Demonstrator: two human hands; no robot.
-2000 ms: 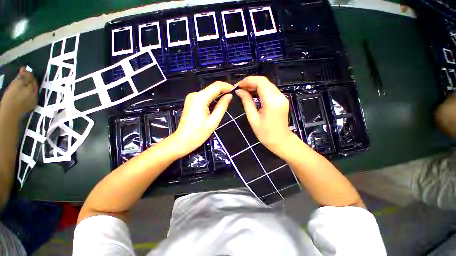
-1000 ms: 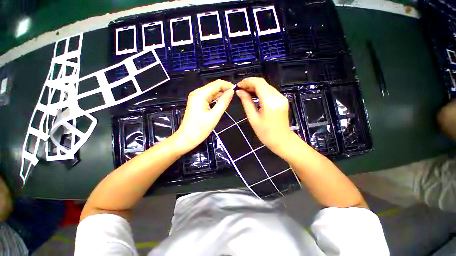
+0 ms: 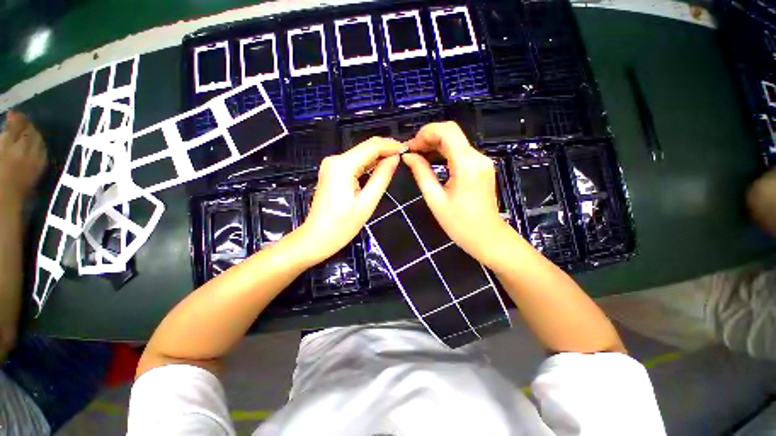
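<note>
My left hand (image 3: 345, 196) and my right hand (image 3: 455, 187) meet fingertip to fingertip above the middle of the black blister tray (image 3: 306, 157). Both pinch the top end of a die-cut adhesive sheet (image 3: 425, 255). The sheet hangs down between my forearms towards my lap, black rectangles in two columns with thin white lines. A tiny pale spot shows at the fingertips; I cannot tell what it is. Display modules (image 3: 356, 41) with white outlines sit in the upper row of the tray. The sheet's top edge is hidden by my fingers.
Empty white grid sheets (image 3: 153, 157) lie at left, one overlapping the tray, with dark scraps (image 3: 119, 271) beside them. Dark tweezers (image 3: 645, 115) lie right of the tray. Another person's hand (image 3: 21, 153) is at the left edge, and part of an arm at the right edge.
My hands stay nearly in place, with small fingertip movements. The other person's hand at left left the view and is back.
</note>
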